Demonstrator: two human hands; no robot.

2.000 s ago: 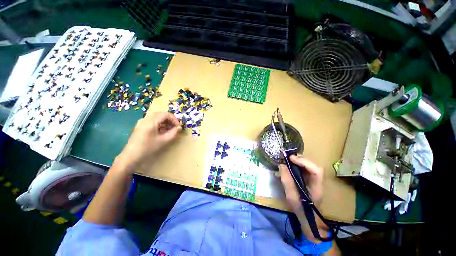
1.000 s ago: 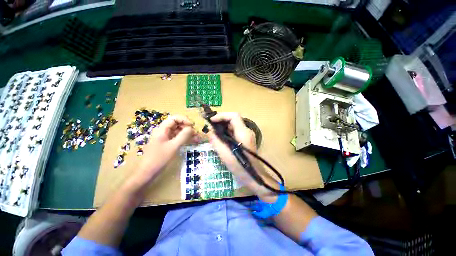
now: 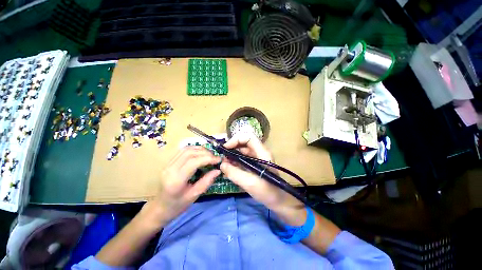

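Observation:
My right hand [image 3: 248, 166] holds the black soldering iron [image 3: 240, 158], whose tip points up and left above the cardboard. My left hand [image 3: 185, 174] is over the green board panel [image 3: 224, 186], its fingertips close to the right hand's fingertips. A small dark part seems to be between the fingertips; which hand grips it is unclear. The hands hide most of the panel and its white backing. The round brown bowl [image 3: 248, 124] with silver bits stands just beyond my right hand.
Loose small components [image 3: 144, 120] lie on the cardboard [image 3: 174, 113], more on the green mat. A bare green panel [image 3: 207, 77] lies farther up. The white component tray [image 3: 26, 111] is far left. The wire fan [image 3: 278, 42] stands behind; the solder feeder [image 3: 338, 100] with its spool [image 3: 368, 62] is right.
My left hand has moved from beside the component pile to over the worked panel. My right hand brought the iron left from the bowl. The two hands are now together, and the view has shifted.

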